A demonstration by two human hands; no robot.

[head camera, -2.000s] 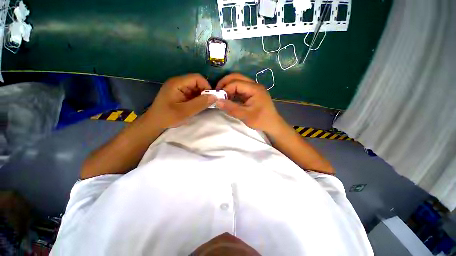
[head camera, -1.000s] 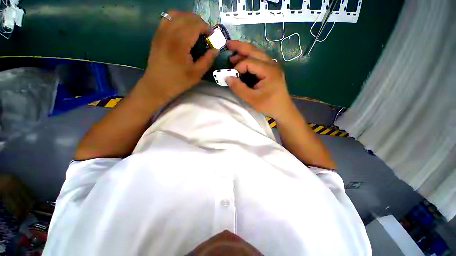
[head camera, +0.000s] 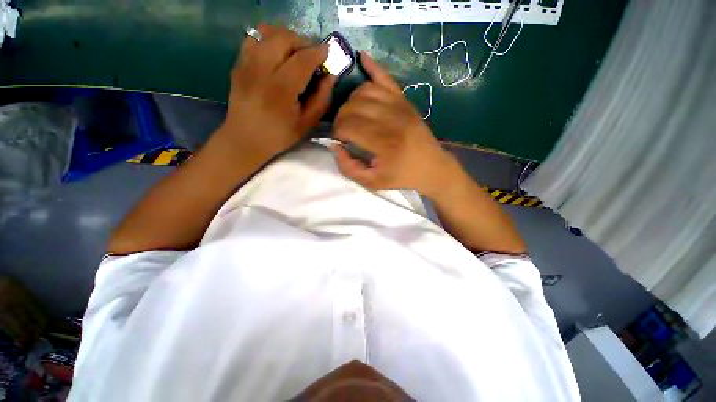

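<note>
My left hand (head camera: 271, 90) has its thumb and fingers on the left side of the open watch housing (head camera: 339, 56), a dark rounded square with a white battery block inside, at the mat's front middle. My right hand (head camera: 385, 129) is just right of and below it, its index finger stretched towards the housing's right side. My right hand grips a dark part with a white edge (head camera: 326, 142), tilted so that its face is mostly hidden. Whether the housing rests on the mat cannot be told.
Thin white adhesive rings (head camera: 453, 64) lie on the green mat (head camera: 157, 51), right of the hands. Tweezers (head camera: 498, 37) lie across one ring and the white die-cut strip (head camera: 447, 10). White scraps (head camera: 8, 22) are at far left. White sheeting (head camera: 628, 149) hangs at right.
Both hands were together on the white-covered part near the body. My left hand has moved forward to the housing. My right hand has tilted its part, so the white face no longer shows fully.
</note>
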